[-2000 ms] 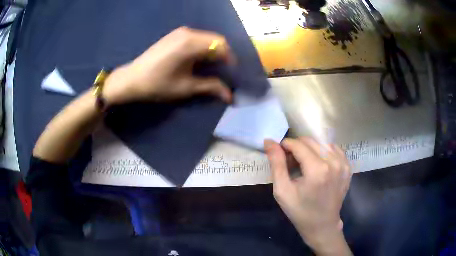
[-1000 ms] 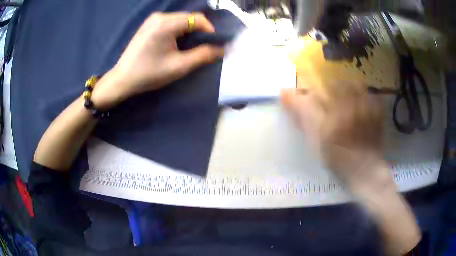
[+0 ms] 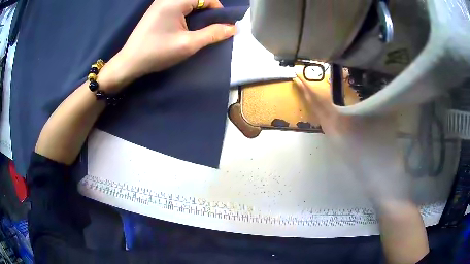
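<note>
The dark panel (image 3: 170,113) covers the left of the table. The white piece (image 3: 252,56) lies at its right edge and reaches under the machine head. My left hand (image 3: 175,38) pinches a fold of the dark panel beside the white piece, thumb on top. My right hand (image 3: 330,118) is blurred; its fingertips are at the right end of the white piece, and whether they grip it cannot be told. The sewing machine head (image 3: 319,31) hangs over the white piece and hides the needle area.
The worn yellow machine bed (image 3: 278,105) shows below the white piece. Scissors (image 3: 426,139) lie faint and blurred at the right. A ruler scale (image 3: 206,209) runs along the table's front edge. A red object (image 3: 17,180) is at the far left.
The view has shifted, so the machine head now fills the upper right. The white piece has gone from the front table area to beneath the head. My right hand has moved up and right.
</note>
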